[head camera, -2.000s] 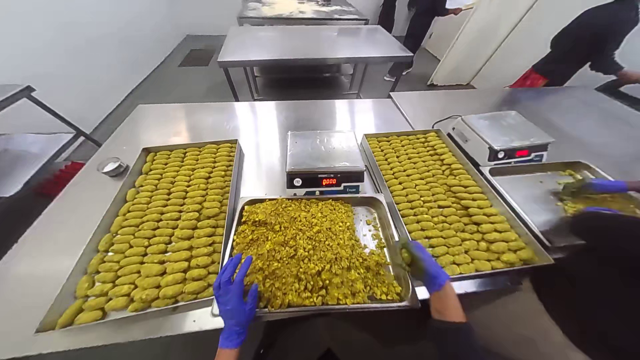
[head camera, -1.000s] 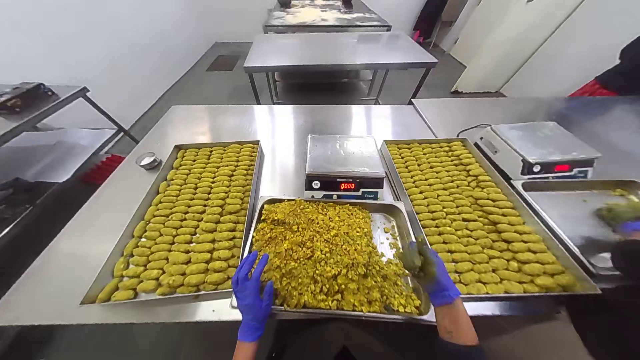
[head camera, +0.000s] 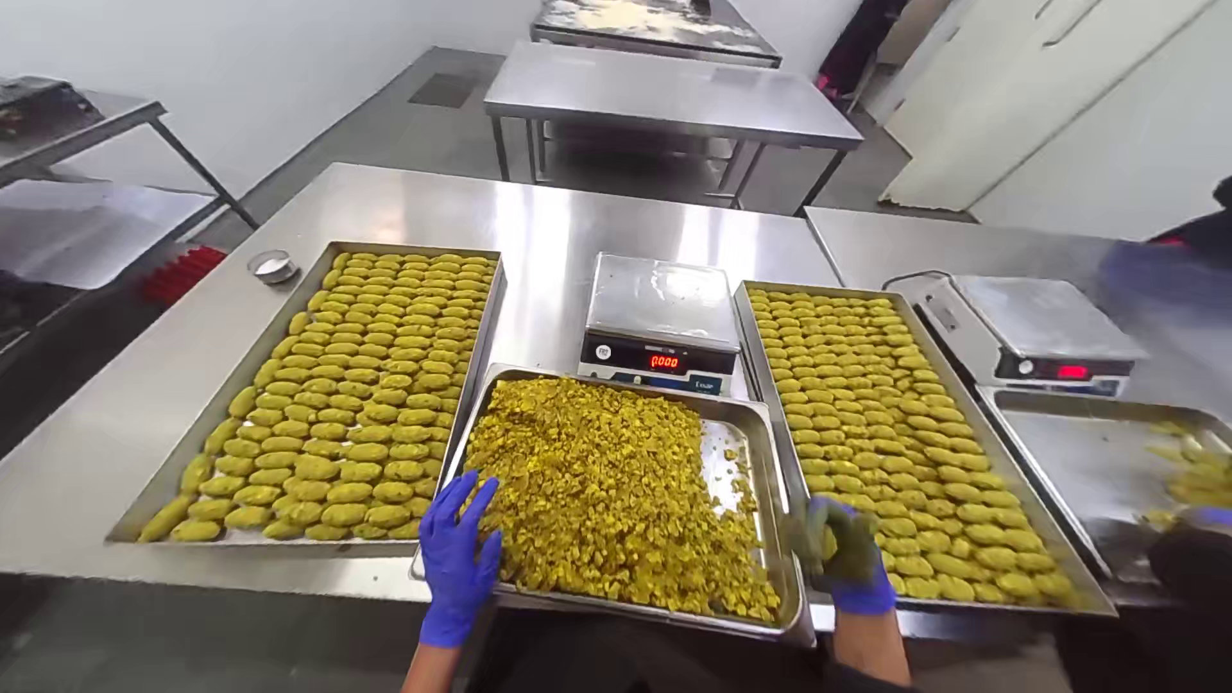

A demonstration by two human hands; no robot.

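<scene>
A steel tray holds a heap of crumbly yellow-green mixture. My left hand, in a blue glove, rests at the tray's left front corner with its fingers apart. At the right edge, my right hand has a blue glove coated green and is curled around a greenish lump of the mixture, slightly blurred. Behind the tray stands a digital scale with a bare plate. Trays of oval green pieces lie to either side, the left tray and the right tray.
A small round metal bowl with white contents stands beyond the left tray. At the right are a second scale and another steel tray, where a co-worker's gloved hand is partly visible. A steel table stands behind the worktop.
My right hand stays by the tray's right edge while its fingers shift around the lump. My left hand stays at the left corner. The person at the back right has moved mostly out of view.
</scene>
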